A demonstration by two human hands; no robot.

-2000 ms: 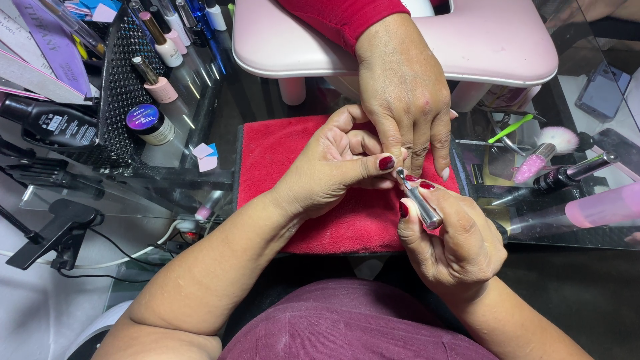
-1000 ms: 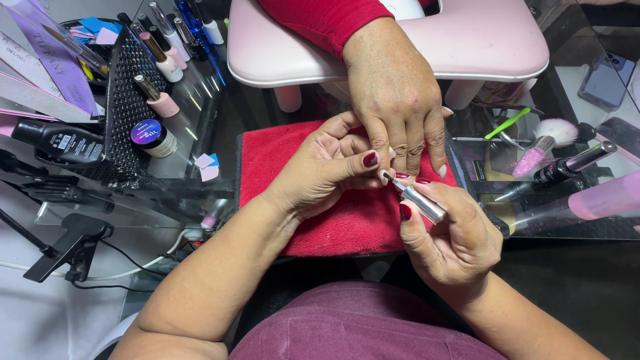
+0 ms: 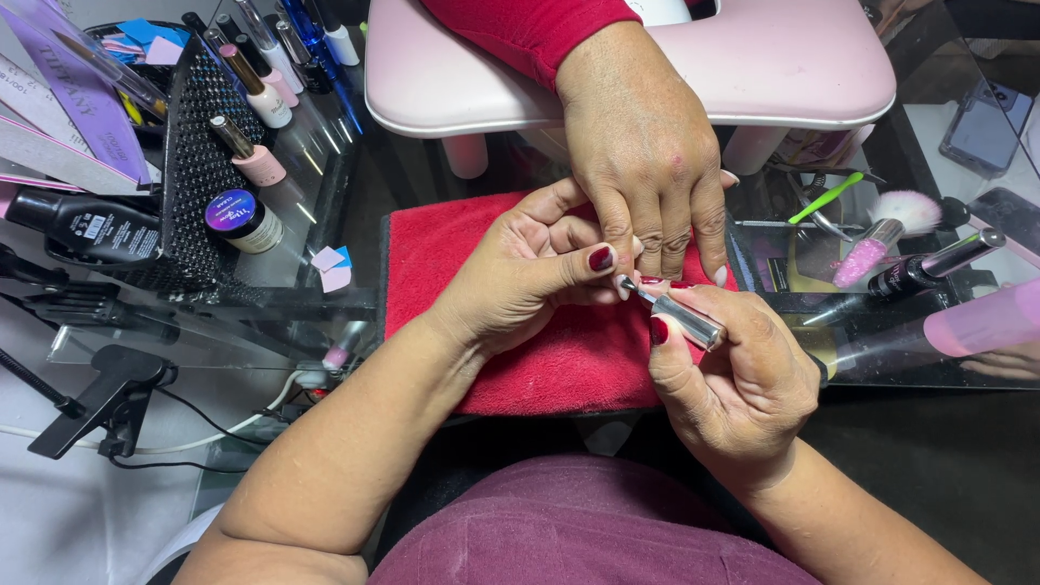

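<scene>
My right hand (image 3: 731,374) grips a nail polish brush by its silver cap (image 3: 689,322), the bristles at the nail of another person's index finger. With thumb and curled fingers, my left hand (image 3: 528,264) holds that same fingertip. The other person's hand (image 3: 642,154), in a red sleeve, reaches down from the pink hand rest (image 3: 780,73) onto a red towel (image 3: 439,284), its other fingers lying on the cloth. My nails are dark red. To the right, a black polish bottle (image 3: 898,280) with a silver cap stands tilted in view.
At left are a black perforated basket (image 3: 203,114) with nail files (image 3: 81,106), several polish bottles (image 3: 260,166), a small jar (image 3: 244,221) and paper pieces (image 3: 331,268). At right lie a green tool (image 3: 825,197), a fluffy brush (image 3: 881,236) and a phone (image 3: 987,126). A black clamp (image 3: 106,398) is lower left.
The brush stays at the other person's fingertip in my right hand, and my left hand keeps its hold. Only slight shifts of my hands and of the view show.
</scene>
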